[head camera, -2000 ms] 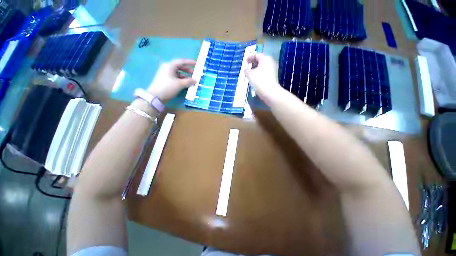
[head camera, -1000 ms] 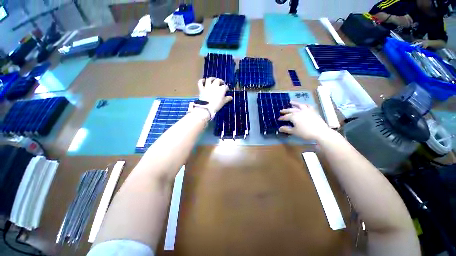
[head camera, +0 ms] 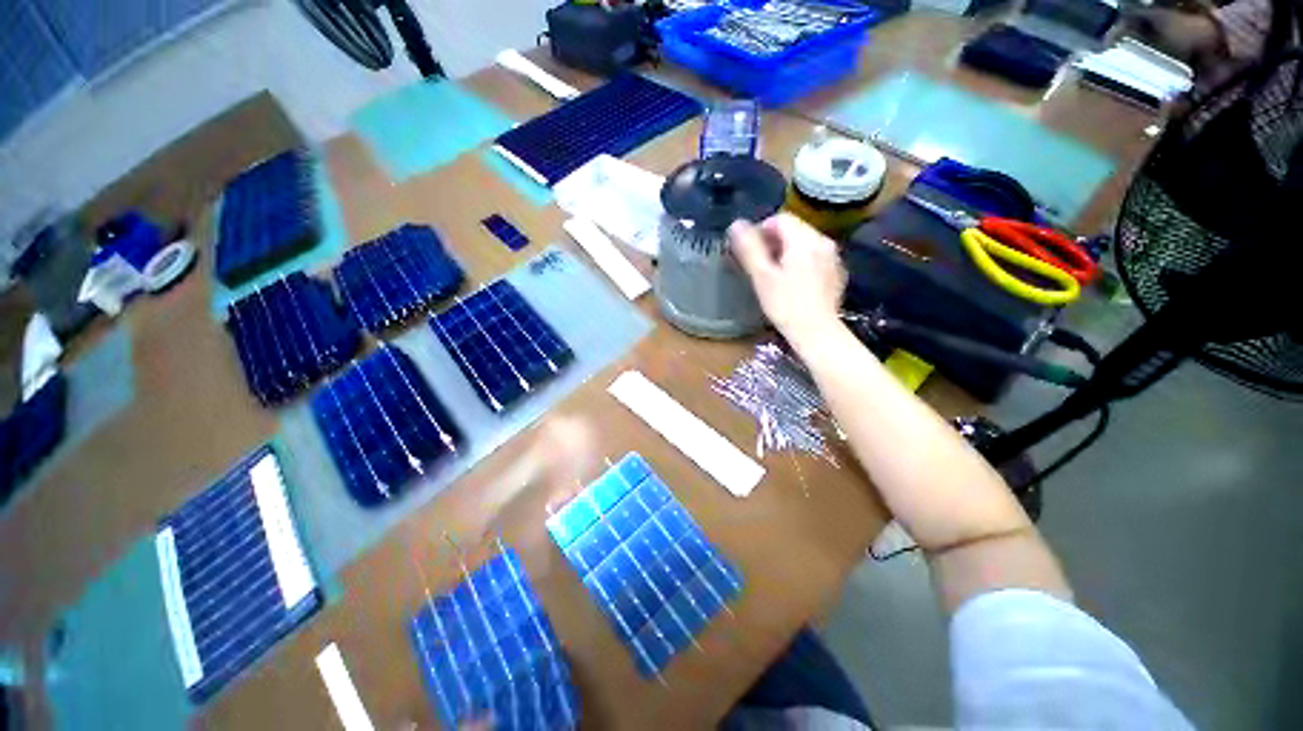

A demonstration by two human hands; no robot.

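Observation:
My right hand (head camera: 797, 271) is at the right front of a grey container with a black top (head camera: 710, 271). Its fingers are bent together; whether they touch the container or hold anything is not clear. Only a small blurred skin-coloured patch, perhaps my left fingertips, shows at the bottom edge by the lower blue cell string (head camera: 497, 643). A second blue cell string (head camera: 643, 557) lies to its right, tilted, with thin ribbon ends sticking out. A white strip (head camera: 689, 433) lies beyond it. A tangled pile of silver ribbon pieces (head camera: 779, 403) lies below the container.
Dark cell stacks (head camera: 383, 421) stand on grey-teal mats at the left. A panel with white strips (head camera: 240, 571) lies at lower left. Red-and-yellow-handled tools (head camera: 1032, 260), a black-handled soldering iron (head camera: 972, 350) and a black fan (head camera: 1215, 214) are at the right.
The view has swung to the right. My right hand has left the dark cell stack for the container. My left hand has left the stacks. Two cell strings now lie on the near table.

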